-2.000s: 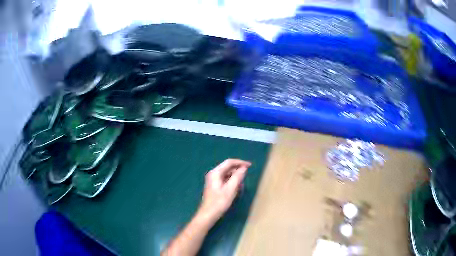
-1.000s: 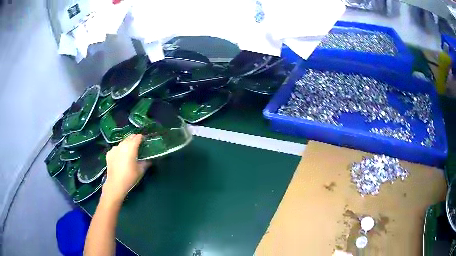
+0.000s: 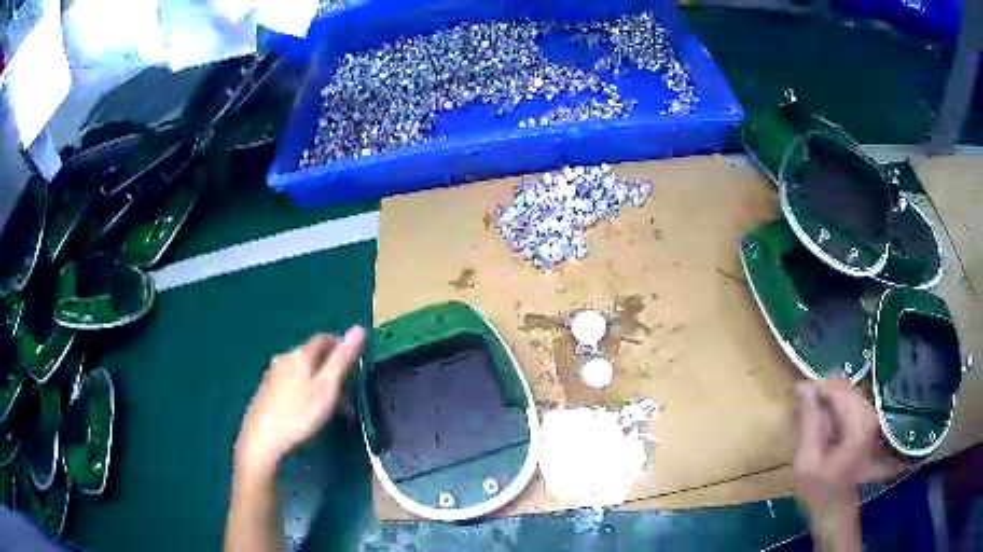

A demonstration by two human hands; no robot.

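A green housing point(image 3: 520, 404) with a pale rim and dark recessed middle lies on the cardboard, with two small round silver parts near its lower end. My left hand point(image 3: 291, 404) is at its left edge, fingertips close to the upper left rim; whether it grips the rim is unclear. My right hand point(image 3: 841, 437) is blurred, fingers drawn together, beside the right group of housings point(image 3: 798, 291); I cannot tell if it holds anything. A loose pile of silver fittings point(image 3: 561, 216) lies above the housing. Two white discs point(image 3: 589, 328) sit on the stained cardboard.
A blue bin point(image 3: 517, 143) of silver fittings stands behind the cardboard point(image 3: 701, 431). A ragged white patch point(image 3: 593, 458) lies below the discs. A large heap of green housings point(image 3: 92, 431) is at the left. White papers point(image 3: 38, 92) hang at the upper left.
The view has swung right. My left hand was at a housing in the left heap; now it is beside the housing on the cardboard. My right hand has come into view.
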